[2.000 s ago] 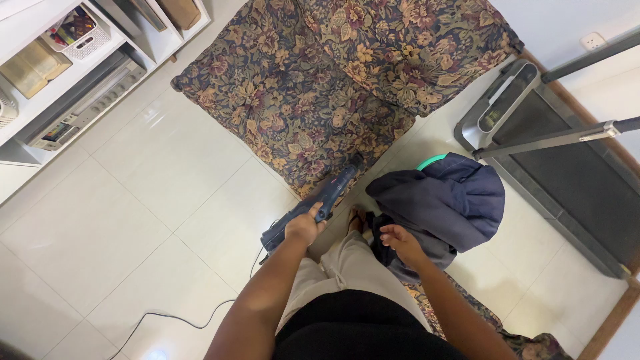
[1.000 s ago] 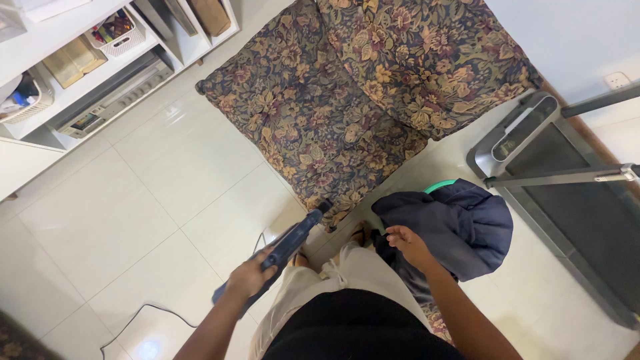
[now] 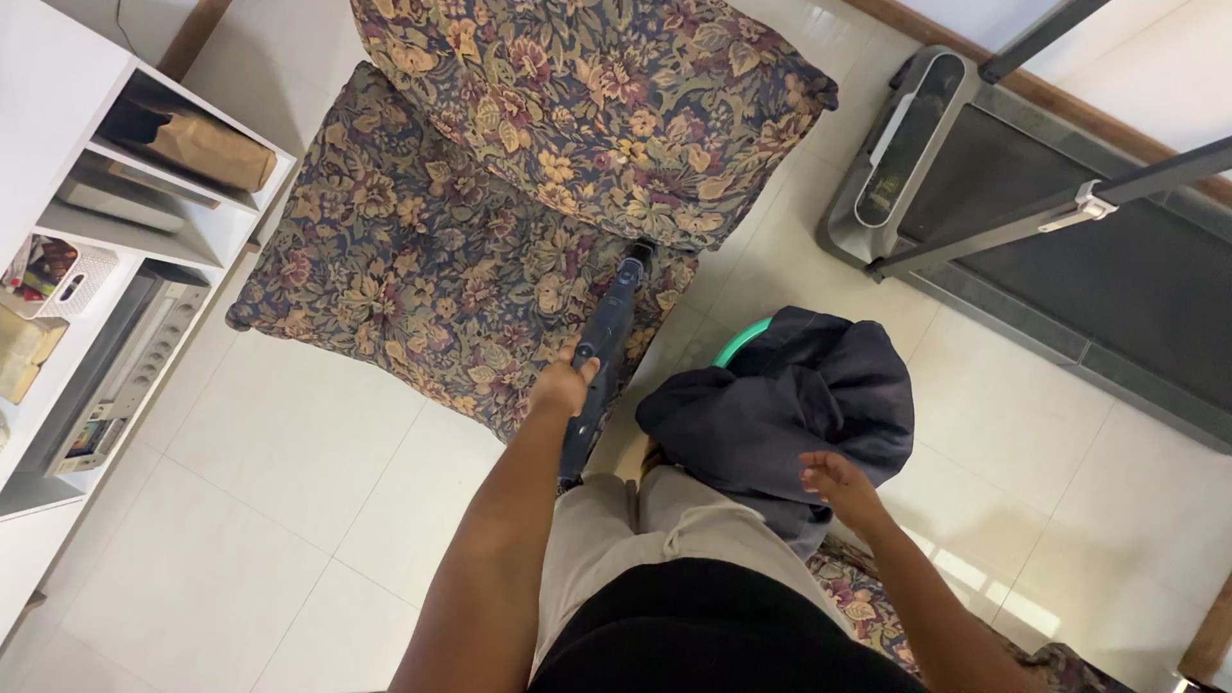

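Note:
My left hand [image 3: 561, 385] is closed round the grip of a dark blue handheld vacuum cleaner [image 3: 608, 327]. The nozzle end points away from me and meets the lower floral cushion [image 3: 414, 289], close to the edge of a second floral cushion [image 3: 616, 115] that overlaps it. My right hand [image 3: 835, 481] holds nothing, fingers apart and slightly bent, above a heap of dark navy cloth [image 3: 799, 395]. Under the cloth shows the green rim of a round container [image 3: 742, 343]; the rest of it is hidden.
At the right lies a folded treadmill-like machine [image 3: 1020, 241] with grey bars. A white shelf unit [image 3: 226, 231] with a paper bag [image 3: 207, 149], a plastic basket [image 3: 79, 279] and electronic equipment stands at the left. More floral fabric [image 3: 866, 606] lies beside my legs on the tiled floor.
My left hand has moved the vacuum cleaner forward, from the near corner of the cushion to the place where the two cushions overlap. The view has shifted.

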